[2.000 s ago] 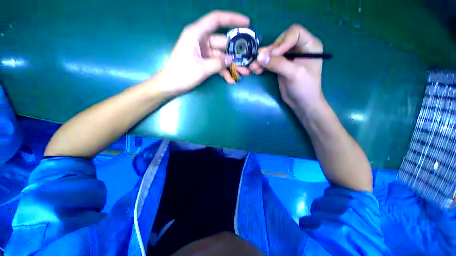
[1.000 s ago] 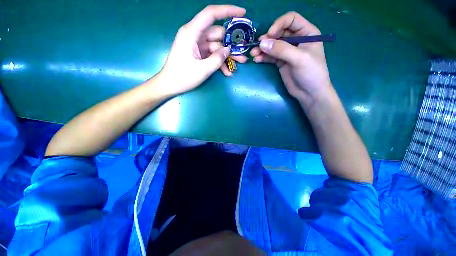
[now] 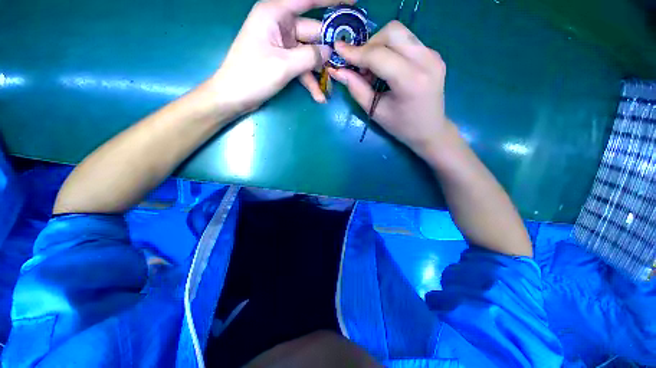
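Observation:
My left hand (image 3: 270, 54) holds the round open watch case (image 3: 344, 27) by its left rim, above the green bench near the top of the view. A yellow-orange strip (image 3: 324, 81) hangs below the case by my left fingers. My right hand (image 3: 399, 79) has its thumb or index fingertip pressed on the case's inside, near the pale round centre. The dark tweezers (image 3: 373, 109) are tucked in my right hand, tips pointing down toward me. My fingers hide the lower right of the case.
The glossy green bench (image 3: 288, 154) spans the view. Ridged, silvery trays (image 3: 620, 176) stand at the right edge. Two thin dark prongs (image 3: 408, 10) show at the top edge, behind my right hand. Blue clothing of another person (image 3: 604, 287) shows at lower right.
The tweezers have swung from lying level with the tip in the case to pointing down within my right hand. My right fingers have moved onto the case. Both hands are slightly higher in view.

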